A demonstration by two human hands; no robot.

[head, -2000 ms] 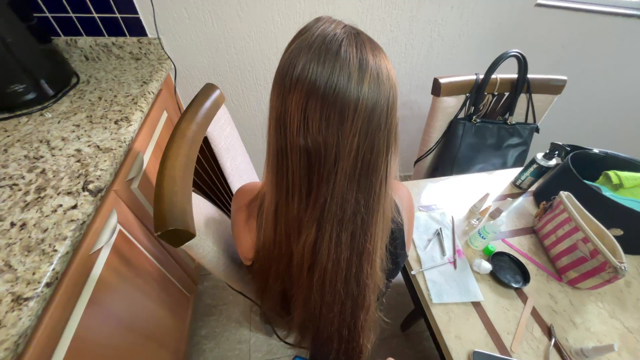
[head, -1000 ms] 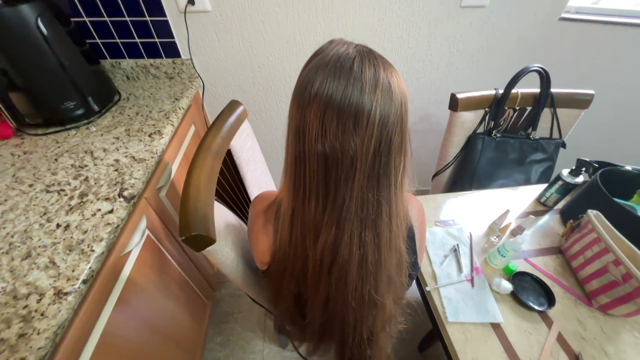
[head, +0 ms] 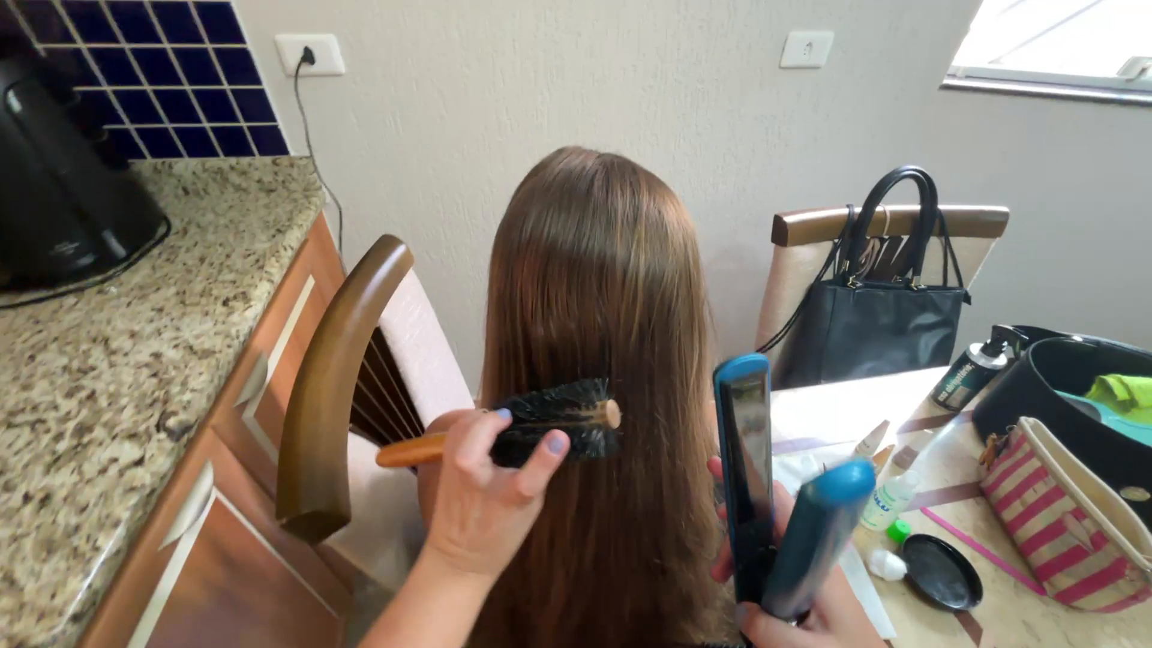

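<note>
A person sits with their back to me, their long straight brown hair (head: 598,306) hanging loose. My left hand (head: 490,486) holds a round hairbrush (head: 558,418) with dark bristles and a wooden handle, level across the left part of the hair; whether the bristles touch it I cannot tell. To the right of the hair, my right hand (head: 801,585) grips a blue hair straightener (head: 747,450), whose two arms stand apart with no hair between them. Its fingers are partly hidden behind the tool.
A granite counter (head: 225,225) with a black appliance (head: 63,180) runs along the left. Beside the person is a wooden chair back (head: 346,387). At right, a table holds a striped pouch (head: 1066,522), a black round dish (head: 942,571) and bottles; a black handbag (head: 873,328) hangs on another chair.
Both my hands have come into view, the left with the round brush and the right with the hair straightener. Neither hand shows in the earlier frames. The view has shifted.
</note>
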